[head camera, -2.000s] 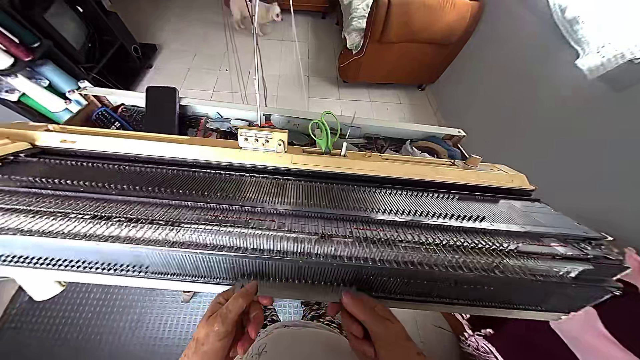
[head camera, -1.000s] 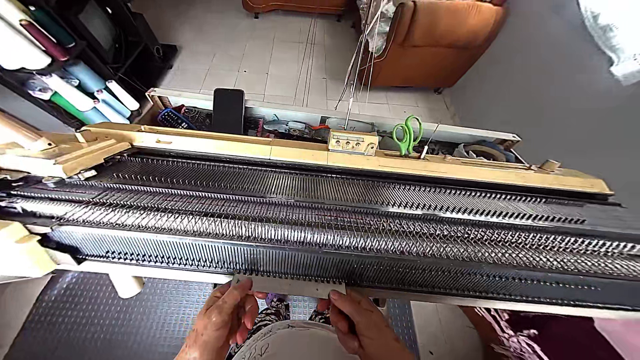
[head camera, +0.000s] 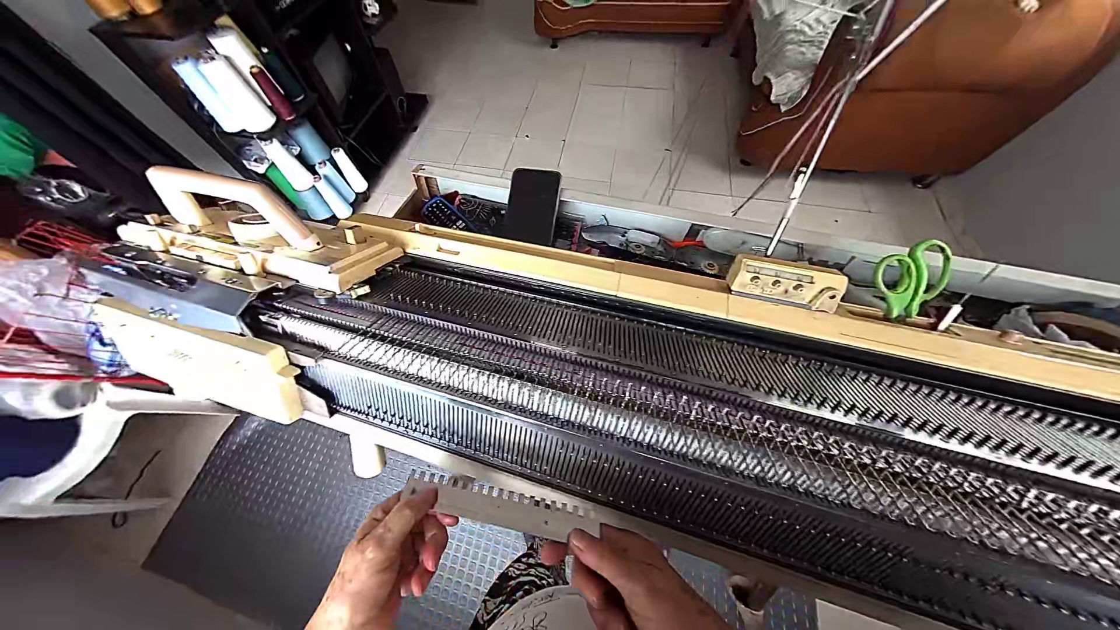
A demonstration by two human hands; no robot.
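Note:
A toothed needle pusher (head camera: 503,509) is held flat between both hands, its teeth toward the front bed of a double-bed knitting machine (head camera: 525,442). My left hand (head camera: 394,547) pinches its left end; my right hand (head camera: 634,573) grips the right end. The pusher is just below the front edge of the bed. Rows of needles fill both beds, with thin yarn between them. At the left end sits the beige carriage (head camera: 262,232) with its handle, joined to a long beige front carriage part (head camera: 197,354).
Behind the beds, a beige rail bears a row counter (head camera: 787,282) and green-handled scissors (head camera: 913,280). A tray (head camera: 647,210) beyond holds a black phone (head camera: 532,206) and tools. Yarn cones (head camera: 284,162) stand on a shelf at back left. Yarn strands rise at right.
The view has swung left, bringing the carriage into full sight. The pusher, at the front bed's edge one second ago, is now held slightly away from it.

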